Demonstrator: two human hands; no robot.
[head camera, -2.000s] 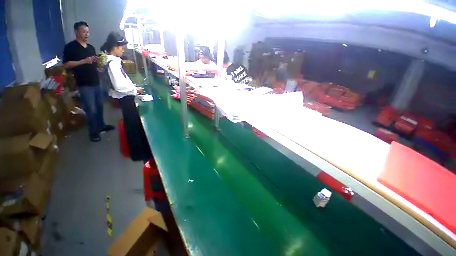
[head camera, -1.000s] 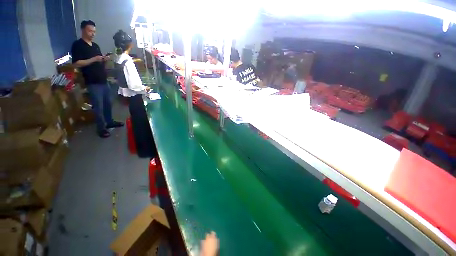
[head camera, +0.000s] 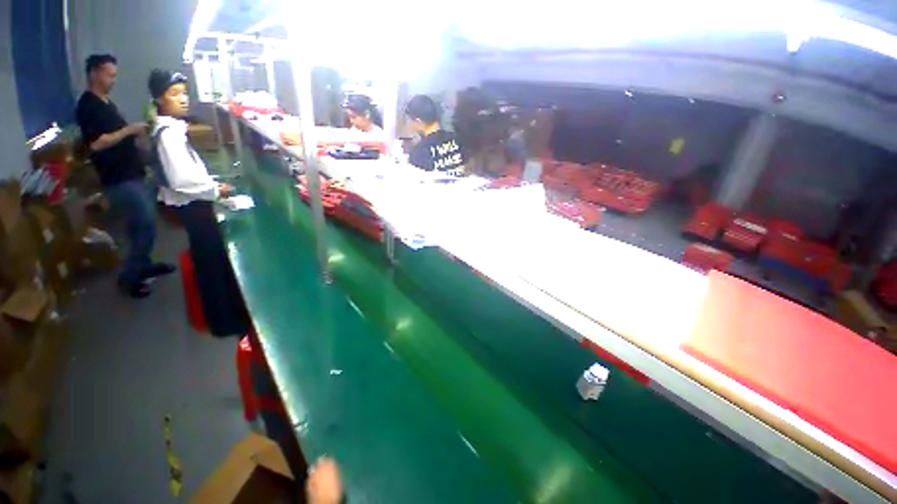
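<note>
The green belt (head camera: 393, 394) runs from the bottom edge away to the back. A small white object (head camera: 592, 381), perhaps a bottle or container, sits on its right part under the shelf edge. My left hand (head camera: 326, 482) shows at the bottom edge, over the near left edge of the belt. It is small, blurred and cut off, so its grip cannot be told. It is far from the white object and does not touch it. My right hand is not clearly in view.
A white shelf (head camera: 551, 266) on posts bears a red-orange sheet (head camera: 797, 345). Red trays (head camera: 344, 209) lie further along. Two people stand left of the belt; others are beyond the shelf. Red stools (head camera: 252, 379), an open carton (head camera: 241, 472) and heaped cartons flank the aisle.
The view has turned right, so things sit further left. My left hand came into view at the bottom edge one second ago and still shows there. The white object stays on the belt.
</note>
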